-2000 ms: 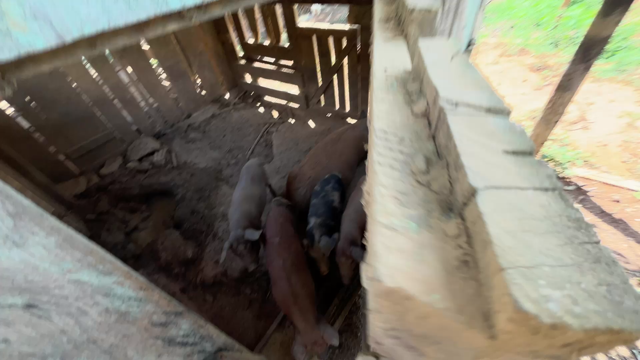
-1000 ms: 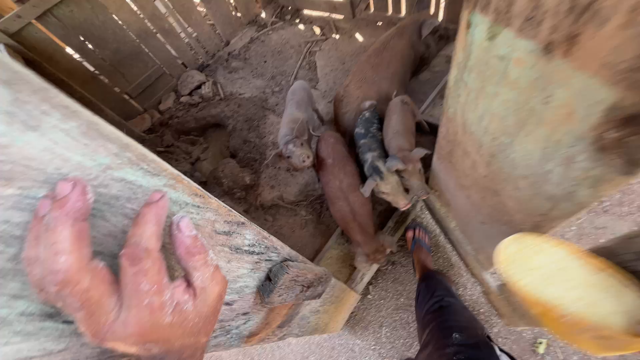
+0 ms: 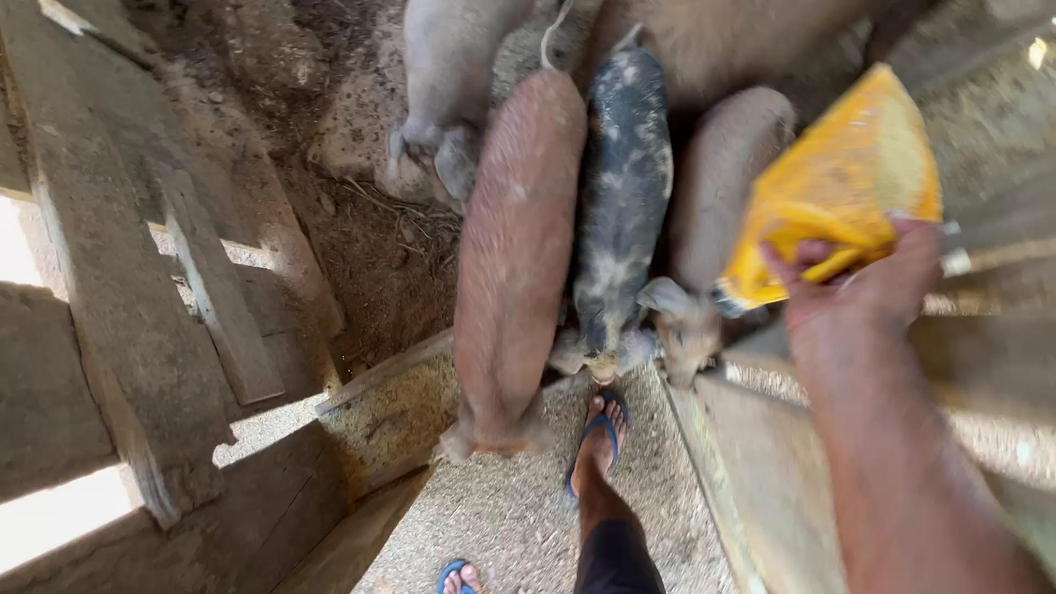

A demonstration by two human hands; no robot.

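Observation:
My right hand [image 3: 858,264] grips the handle of a yellow plastic scoop-like container [image 3: 858,169], tilted at the right, with pale feed visible inside it. The container hangs over a pale brown pig [image 3: 730,165]. Beside that pig stand a black-and-white spotted pig [image 3: 623,181] and a reddish-brown pig [image 3: 520,247], their heads toward my feet. A greyish pig [image 3: 454,58] is at the upper left of them, its head low to the dirt. Part of a larger brown pig [image 3: 726,41] shows at the top. My left hand is out of view.
A wooden slatted gate [image 3: 124,247] lies along the left, and wooden boards [image 3: 767,462] line the right. My sandalled foot [image 3: 598,445] is close to the spotted pig's snout, on a rough concrete floor [image 3: 528,520]. Another sandalled foot [image 3: 458,577] is at the bottom edge.
My left hand, on the wooden board a second ago, is out of view. The yellow container has come over the pigs in my right hand. The view has moved closer above the pigs.

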